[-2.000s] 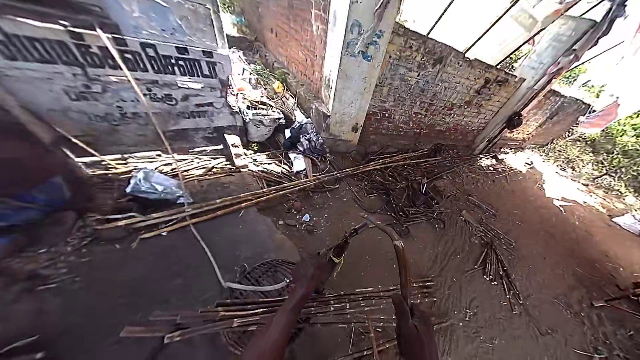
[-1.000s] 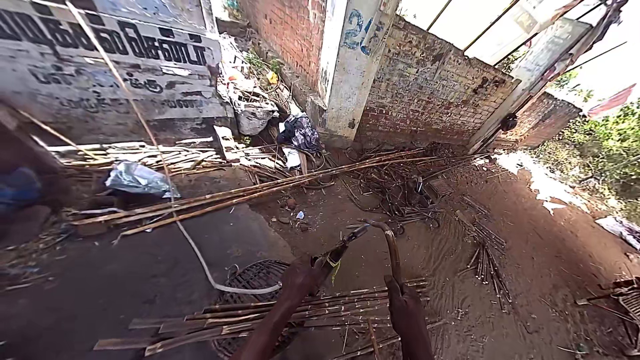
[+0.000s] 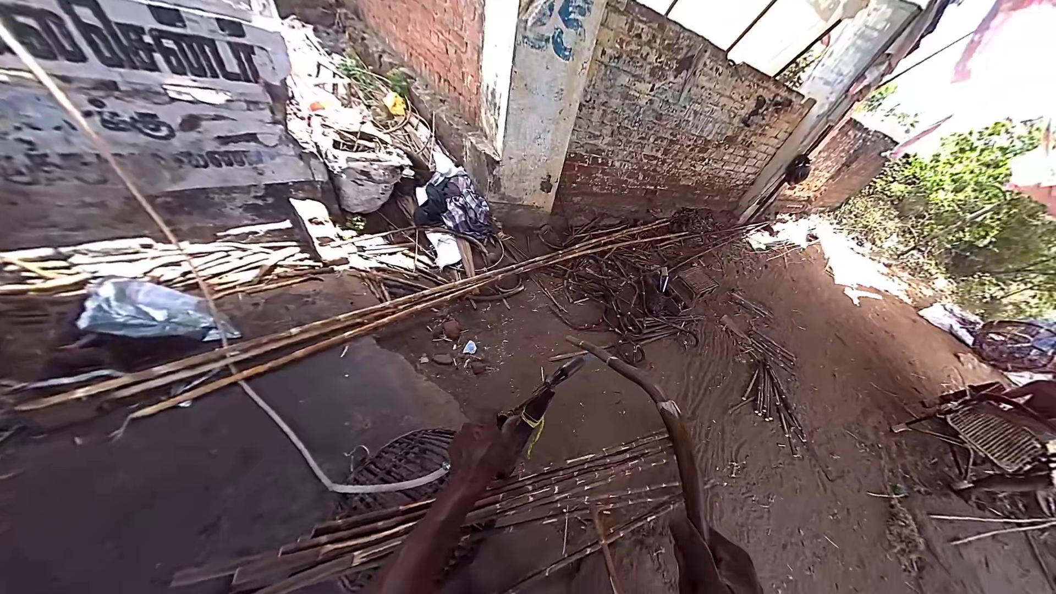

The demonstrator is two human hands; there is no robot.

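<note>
My left hand (image 3: 481,452) is closed around the handle of a dark tool (image 3: 540,404) with a yellow tie on it; its exact kind is unclear. The tool's tip lies close to the upper part of a bent cane (image 3: 672,412). That cane, brown and curved at the top, rises out of my right hand (image 3: 711,554), which grips its lower end near the bottom edge. Beneath both hands lies a bundle of split cane strips (image 3: 569,487) on the ground. A round woven basket (image 3: 396,462) sits left of my left hand, with a white hose (image 3: 289,437) reaching over it.
Long poles (image 3: 330,330) cross the ground ahead. Beyond them lie a heap of bent canes (image 3: 635,289) and a bunch of short sticks (image 3: 771,388). A plastic bag (image 3: 148,309) is at left, a brick wall (image 3: 660,124) behind, and a woven panel (image 3: 994,437) at right.
The bent cane's tip, near the tool's tip one second ago, now extends up and left past it. Both hands keep their hold. The view has shifted somewhat to the right.
</note>
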